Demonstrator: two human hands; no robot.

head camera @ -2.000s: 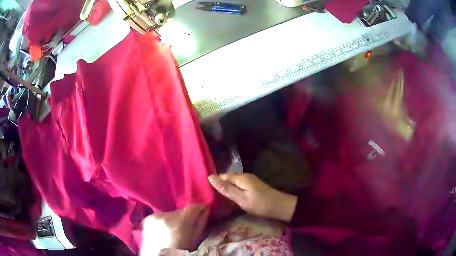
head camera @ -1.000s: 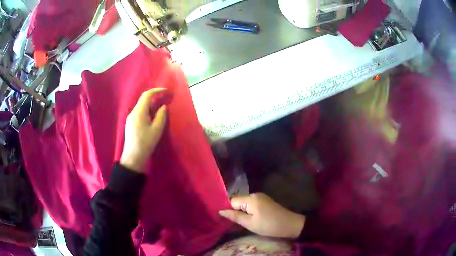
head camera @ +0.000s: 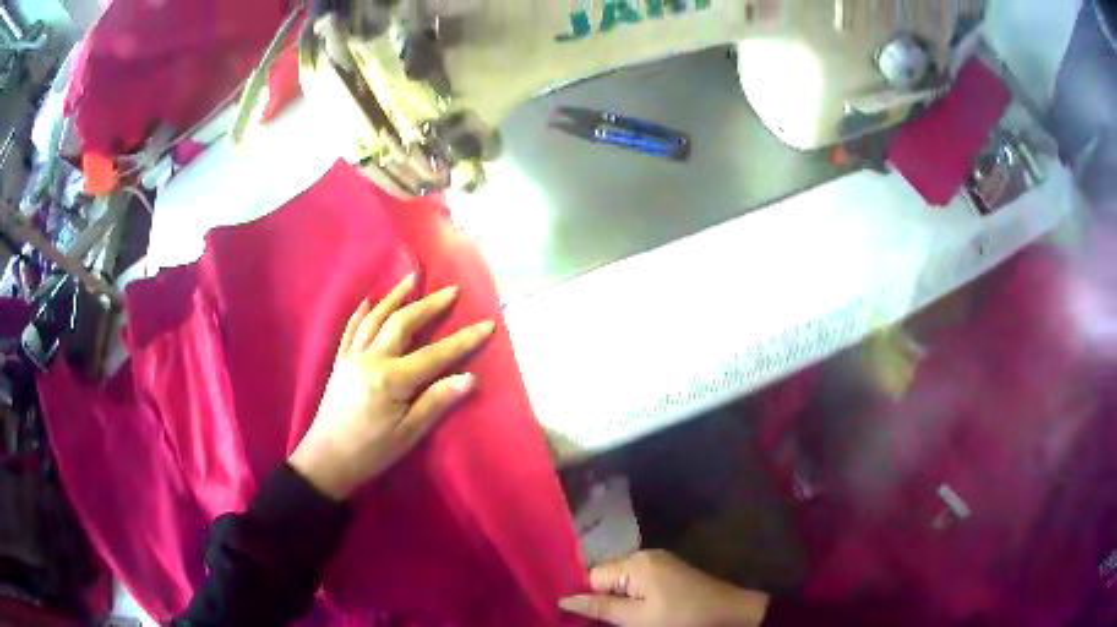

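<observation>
The crimson cloth panel (head camera: 276,355) runs from the presser foot and needle area (head camera: 435,172) down toward me and over the table's left part. My left hand (head camera: 398,380) lies flat on the cloth below the needle, fingers spread, holding nothing. My right hand (head camera: 649,590) pinches the cloth's right edge near the bottom of the view. The cream sewing machine (head camera: 527,43) with green lettering stands at the top. The needle tip is hidden in glare.
Blue-handled thread snips (head camera: 625,132) lie on the grey bed plate (head camera: 588,208). A dark red scrap (head camera: 949,132) and small metal parts (head camera: 1007,174) lie at the right end. A crimson garment pile (head camera: 968,441) is at right; red cloth (head camera: 172,67) is behind at left.
The view has shifted, showing more of the machine. My left hand came up from the cloth's lower end, and its fingers have spread flat. My right hand still holds the cloth's edge, lower in view.
</observation>
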